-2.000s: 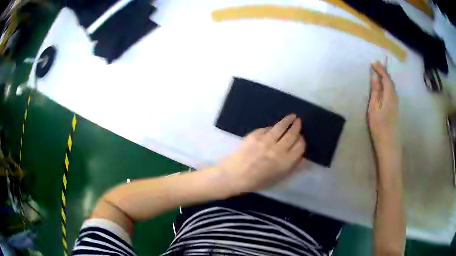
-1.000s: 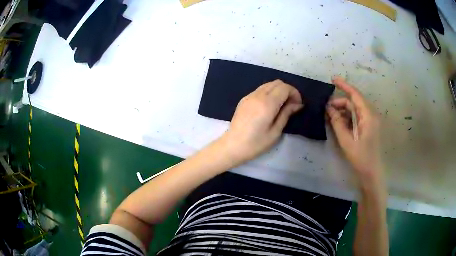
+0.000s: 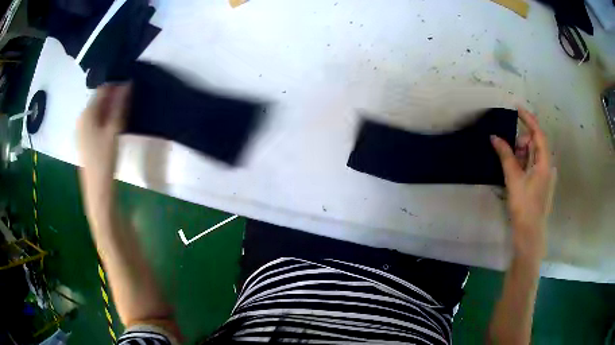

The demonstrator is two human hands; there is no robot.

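Note:
My left hand (image 3: pixel 104 121), blurred, holds a black cloth piece (image 3: pixel 192 114) by its left end over the left part of the white table (image 3: pixel 317 74). My right hand (image 3: pixel 529 162) holds the right end of a second black cloth piece (image 3: pixel 431 155), with the thumb on top near its edge. This piece curves, its upper edge dipping in the middle. The two pieces are apart. No pen can be made out in my right hand.
A black cloth heap (image 3: pixel 128 37) with a white strip is at the upper left. A black disc (image 3: pixel 36 112) is at the table's left end. Black scissors handles (image 3: pixel 573 44) are at the upper right. Ends of tan card patterns (image 3: pixel 510 7) show at the top edge.
The single black block is now two separate pieces. My left hand has moved far left with one; my right hand has moved right with the other. The view has shifted slightly.

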